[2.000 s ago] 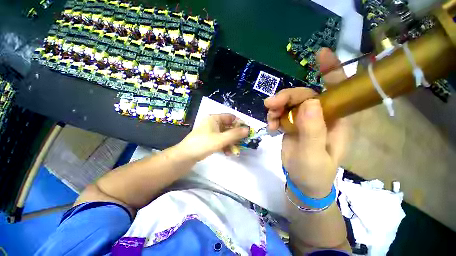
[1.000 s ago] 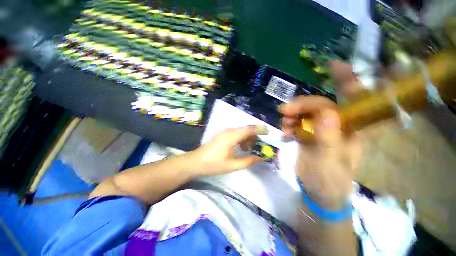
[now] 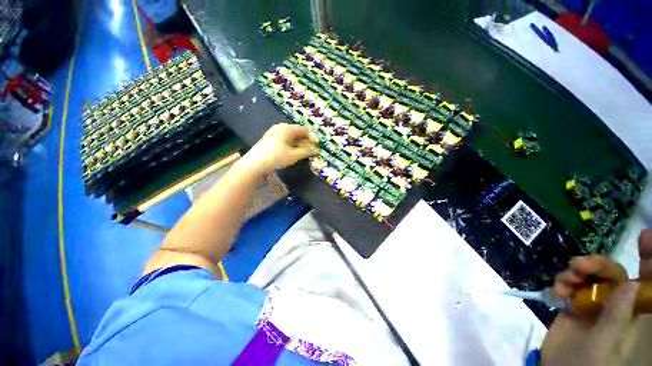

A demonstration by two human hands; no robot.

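Note:
My left hand (image 3: 287, 149) is at the left end of the front row of circuit boards (image 3: 372, 118), its fingertips touching or just over the row. Whether it still grips a board is hidden by the fingers. The boards stand in dense rows on a black tray (image 3: 314, 204). My right hand (image 3: 597, 304), at the lower right edge and partly cut off, holds the gold-brown glue dispenser (image 3: 588, 297). Its pale blue-white nozzle (image 3: 525, 294) points left over the white work paper (image 3: 436, 286).
A black sheet with a QR label (image 3: 524, 221) lies right of the rows. Loose boards (image 3: 608, 204) are piled at the right, and a single board (image 3: 525, 143) lies behind. Stacked trays of boards (image 3: 146, 125) stand at the left on a tan-edged cart (image 3: 179, 186).
The view has swung left. My left hand has moved from above the white paper, where it held a board, to the front row. My right hand still holds the dispenser, now at the lower right.

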